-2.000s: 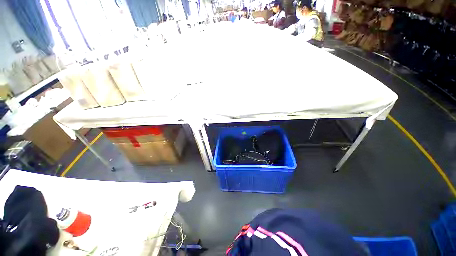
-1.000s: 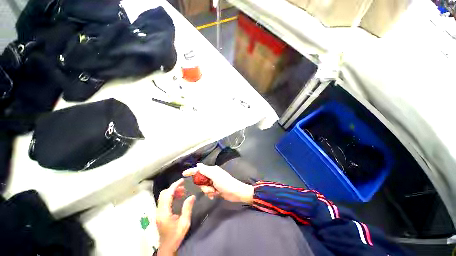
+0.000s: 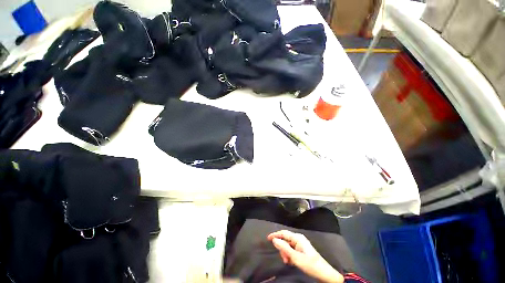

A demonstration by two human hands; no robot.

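Note:
My right hand (image 3: 302, 255) is over the dark grey apron on my lap, fingers loosely bent, with nothing seen in it. A skin-coloured blur at the bottom edge may be my left hand (image 3: 231, 280); it is almost wholly cut off. A black bag (image 3: 202, 132) with a silver-white zipper lies alone on the white tabletop (image 3: 326, 182), beyond my hand. More black bags (image 3: 99, 83) are heaped at the far side. Another black heap (image 3: 99, 182) with small metal loops is at the near left.
A red-orange bottle (image 3: 328, 108), a thin dark tool with a yellow-green part (image 3: 293, 137) and a small red-handled tool (image 3: 382, 171) lie on the table's right. Loose cord (image 3: 349, 210) hangs at its edge. A blue crate (image 3: 407, 251) is at lower right, a boxed carton (image 3: 410, 94) beyond.
The view has turned left toward the table. The hands were close together, with something red at the right fingers; now the right hand is alone over the lap and the left has dropped almost out.

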